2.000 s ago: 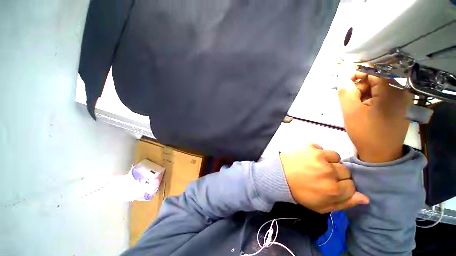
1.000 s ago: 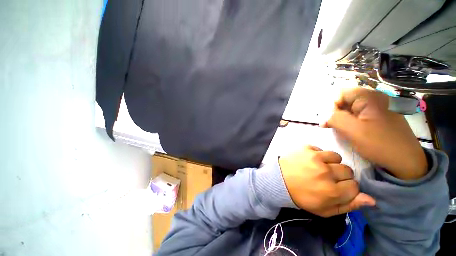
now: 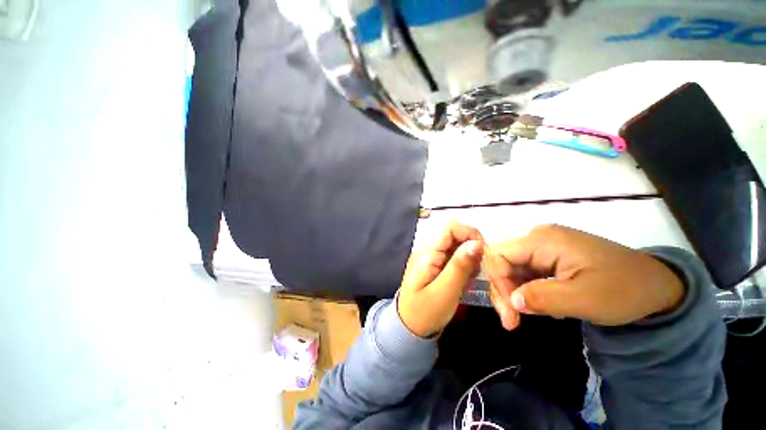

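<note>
My left hand [image 3: 438, 281] is over the table's front edge, with thumb and index fingertips together. My right hand [image 3: 579, 275] is just right of it, fingers curled and its fingertips close to the left fingertips. Anything fine between the fingers is too small to tell. Dark grey cloth [image 3: 327, 180] lies flat on the table left of the hands. The white sewing machine head [image 3: 453, 59] is above and beyond the hands; its needle area is partly hidden. Pink and light blue thread snips [image 3: 588, 144] lie right of the needle area.
A black smartphone [image 3: 701, 185] lies on the table at right. A ruler strip [image 3: 477, 296] runs along the front edge. A cardboard box [image 3: 336, 321] and a purple-white pack [image 3: 298, 353] are below at left. A white cord [image 3: 470, 411] hangs over the lap. A pale wall is at left.
The view has shifted, showing more of the machine and the phone. My right hand has come back from the needle area to the front edge, and my left hand has turned and risen to meet it.
</note>
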